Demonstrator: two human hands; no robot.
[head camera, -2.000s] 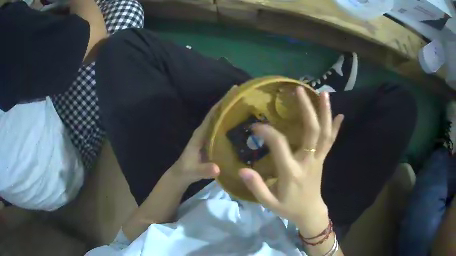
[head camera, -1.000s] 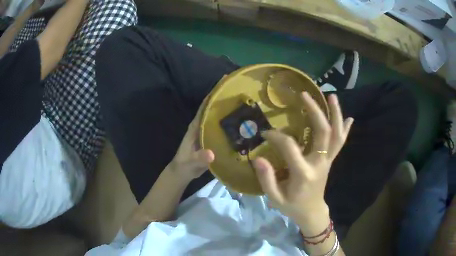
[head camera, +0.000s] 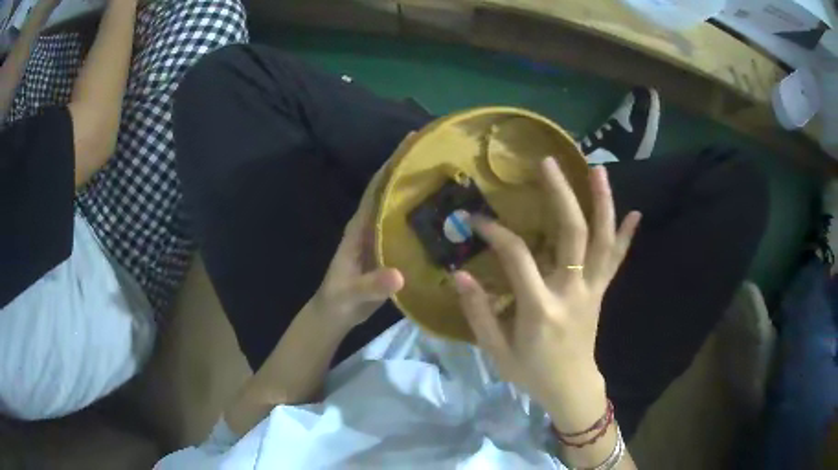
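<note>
The gold base (head camera: 413, 294), a shallow round bowl, is held over my lap with its open side facing me. A black square electronic module (head camera: 432, 220) with a pale round centre and a blue stripe sits inside it, turned at an angle. My left hand (head camera: 354, 266) grips the bowl's left rim, thumb on the near edge. My right hand (head camera: 547, 294) is over the bowl's right part, fingers spread. Its index fingertip is at the module's centre and its thumb is by the module's lower edge. I cannot tell whether a tiny part is between them.
A wooden-edged table (head camera: 542, 46) runs across the top, with a white carton (head camera: 772, 18) and a white oval plastic part (head camera: 795, 99) at the right. A black-and-white shoe (head camera: 629, 128) is beyond the bowl. A seated person (head camera: 41, 193) is close on the left.
The bowl has risen slightly towards the table over the two seconds. My right index finger has moved from the module's edge to its centre. The neighbour's arm at the left has shifted.
</note>
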